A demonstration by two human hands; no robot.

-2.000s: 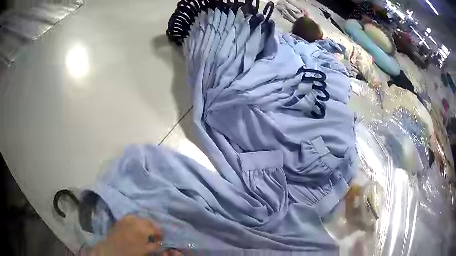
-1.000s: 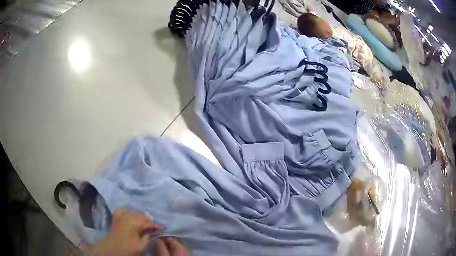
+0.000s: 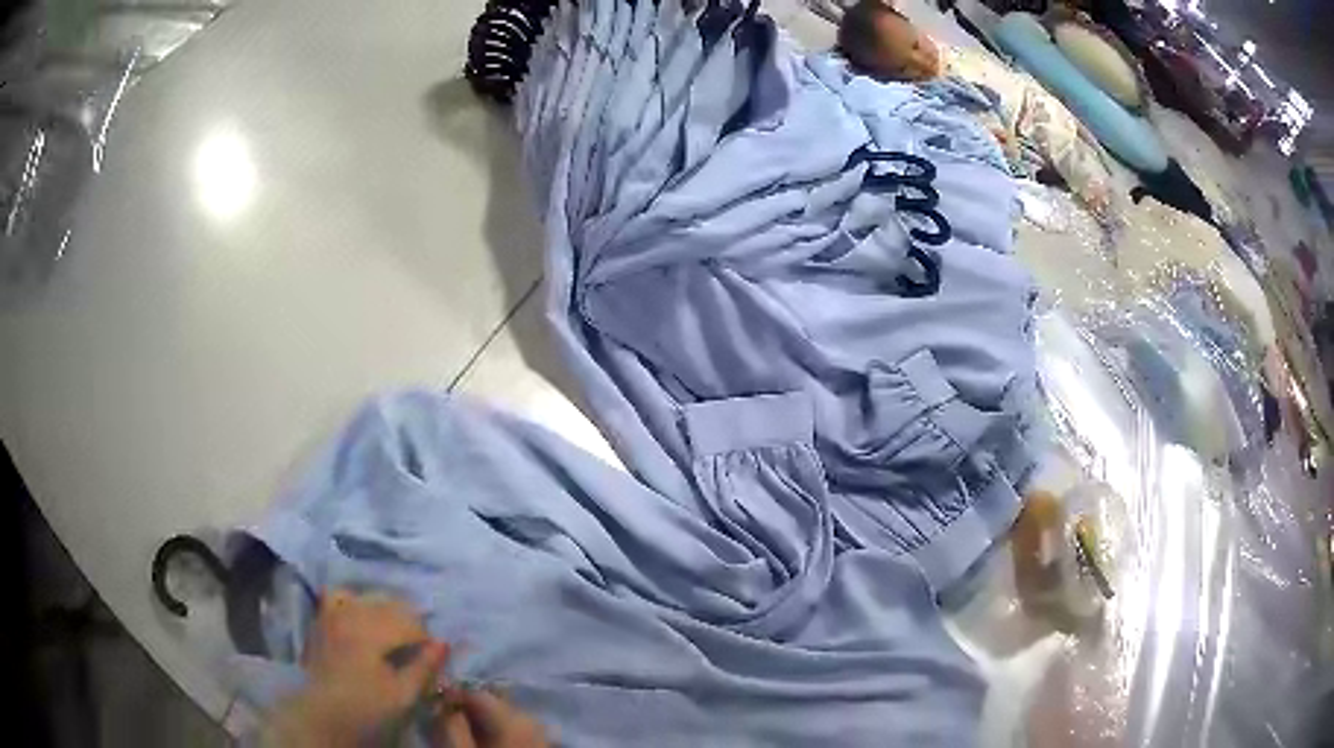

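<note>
A light blue shirt (image 3: 556, 570) lies across the near part of the table, its neck to the left with a black hanger hook (image 3: 173, 573) sticking out. My left hand (image 3: 359, 665), blurred, is on the shirt front below the collar, fingertips pinching the cloth. The fingertips of my right hand (image 3: 495, 720) meet it at the bottom edge, also pinching the shirt front; the rest of this hand is cut off. Any button between the fingers is too blurred to tell.
A pile of light blue shirts (image 3: 673, 190) with black hooks (image 3: 505, 51) lies ahead. Loose hooks (image 3: 914, 219) lie on it. Beyond lies a baby (image 3: 892, 41) near a blue ring cushion (image 3: 1075, 88). Glaring plastic bags (image 3: 1170, 439) are right; a yellow-brown item (image 3: 1040, 541) is beside the cuffs. More plastic (image 3: 73, 117) is far left.
My hands stay together at the shirt front, my left hand slightly higher in view. Earlier, my left hand was lower and blurred. The baby's head has shifted left and up in view.
</note>
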